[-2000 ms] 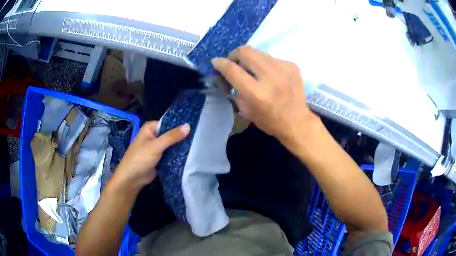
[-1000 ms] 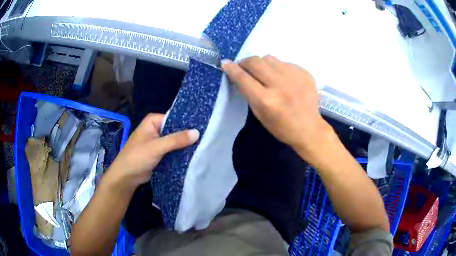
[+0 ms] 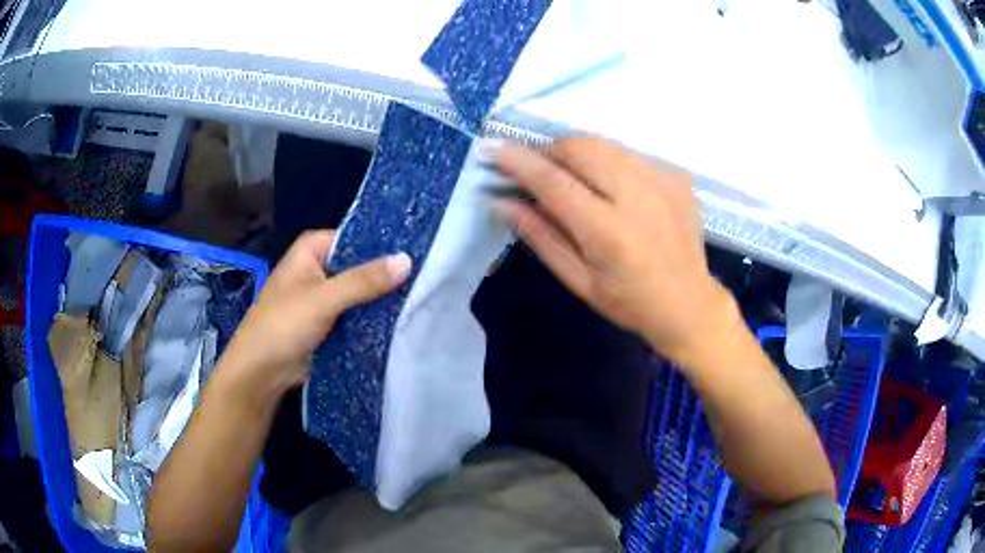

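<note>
A speckled navy piece [image 3: 394, 205] with pale lining [image 3: 437, 378] along its right side hangs over my lap. My left hand [image 3: 313, 297] grips its left edge, thumb on top. Its upper right corner meets another speckled navy piece [image 3: 486, 49] lying on the table, at the table's front edge. My right hand [image 3: 605, 227] is blurred, over the top of the pale lining near that corner. A dark blurred shape shows under its fingers; I cannot tell what it is.
A white table [image 3: 270, 32] has a ruler scale along its front edge. A blue crate [image 3: 38, 324] with grey, tan and white pieces stands left. A blue mesh basket [image 3: 864, 400] and a red plastic basket [image 3: 907, 448] stand at the right.
The held piece, first close under the right hand, now lies with its top edge exposed and further left. The navy piece on the table has shifted left and up.
</note>
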